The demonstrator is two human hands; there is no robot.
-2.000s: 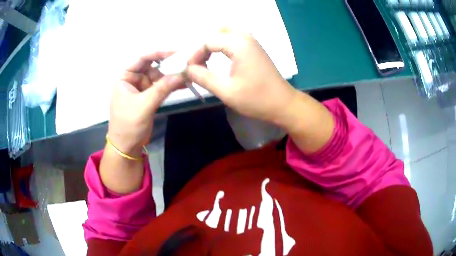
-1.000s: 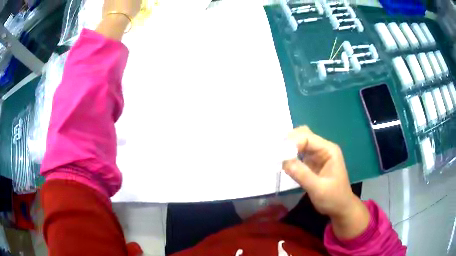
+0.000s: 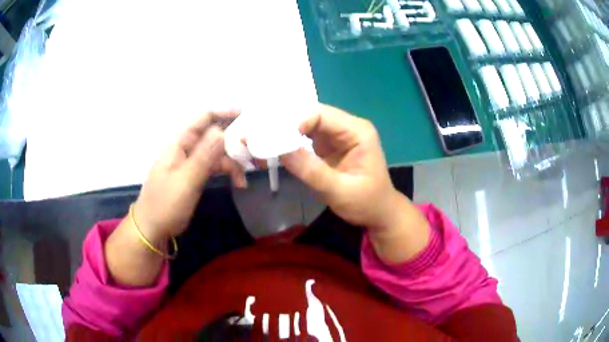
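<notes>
A white plastic housing point(image 3: 268, 132) is held between both hands over the near edge of the white sheet point(image 3: 167, 67). A thin pale stem point(image 3: 273, 175) sticks down from it toward me. My left hand point(image 3: 193, 150) pinches a small white piece point(image 3: 236, 145) at the housing's left end. My right hand point(image 3: 347, 160) grips the housing's right end between thumb and fingers. The white parts blend into the bright sheet, so their exact outlines and whether the small piece is joined cannot be told.
A phone point(image 3: 445, 99) lies on the green bench point(image 3: 364, 93) at right. Beyond it are a clear component tray point(image 3: 380, 40) and a blister tray with rows of white oblong pieces point(image 3: 513, 93). A crumpled clear bag point(image 3: 19, 87) is at far left. A white paper point(image 3: 41, 312) is low left.
My left arm has come back from the far left, and both hands now meet at the housing. My right hand has moved left and up in the picture. The view has shifted.
</notes>
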